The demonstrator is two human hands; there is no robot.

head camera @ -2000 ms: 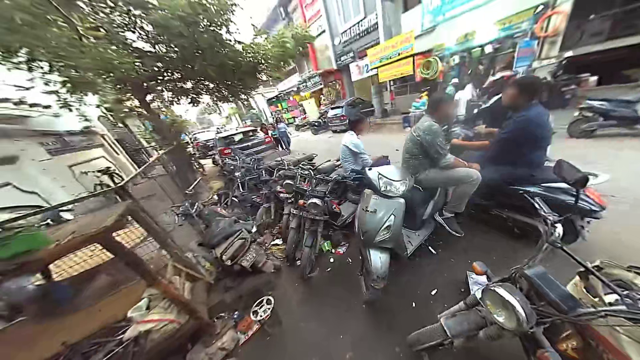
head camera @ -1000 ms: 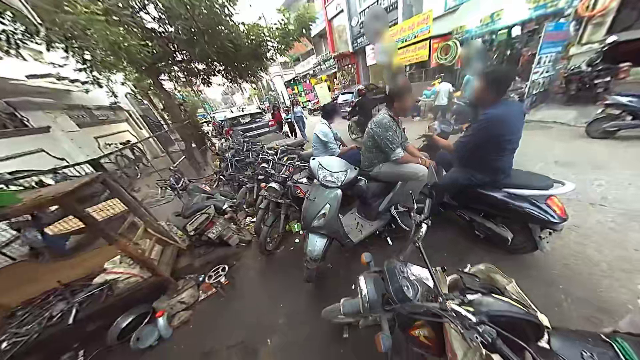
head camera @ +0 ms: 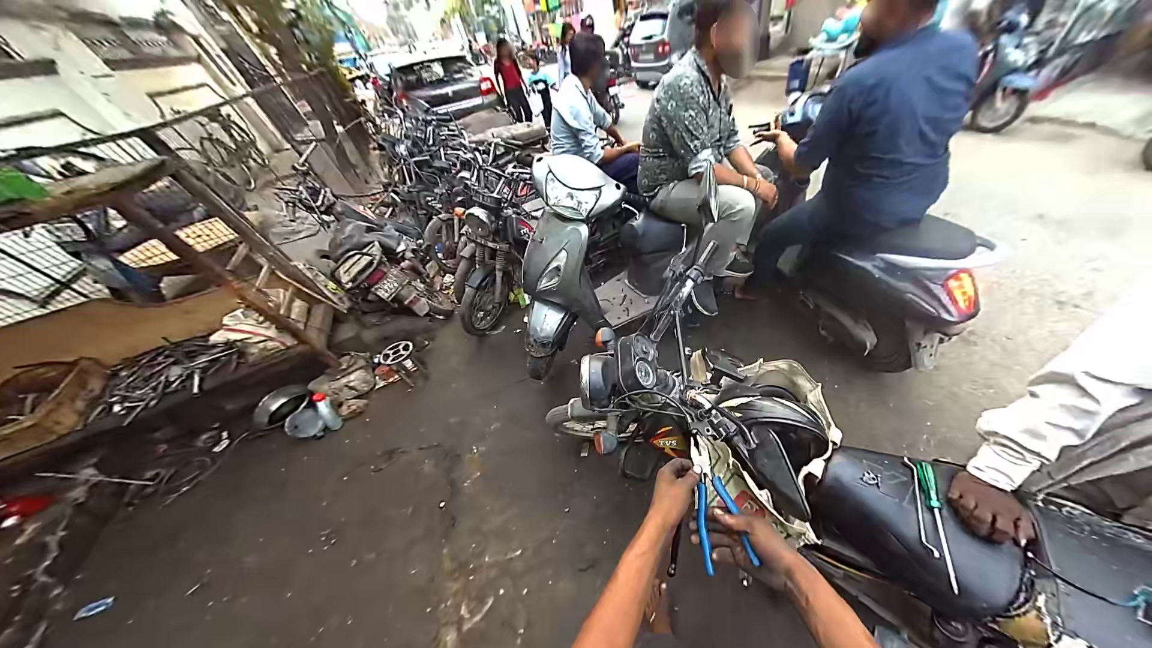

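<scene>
Low in the view, my right hand [head camera: 742, 533] grips blue-handled pliers [head camera: 705, 513], whose handles are spread. My left hand [head camera: 675, 490] is at the pliers' jaws; its fingertips look pinched on something too small to make out. Both hands are beside the tank of a parked motorcycle [head camera: 643, 373], below its handlebar. A cloth cover [head camera: 814, 396] lies bunched over the tank area. On the black seat [head camera: 886, 504] rest a green-handled screwdriver [head camera: 931, 504] and a thin metal tool [head camera: 918, 513], close to another person's hand [head camera: 990, 507].
Ahead, people sit on a grey scooter [head camera: 562, 261] and a dark scooter [head camera: 909, 279]. Several old motorcycles crowd behind. At left, a wooden stand [head camera: 225, 279] has metal parts [head camera: 171, 373] beneath it, with a metal bowl [head camera: 281, 407] and a chainring [head camera: 396, 353] on the ground.
The view has swung down and right. My hands and the pliers have come into view, as have the seat with its tools and the other person's hand.
</scene>
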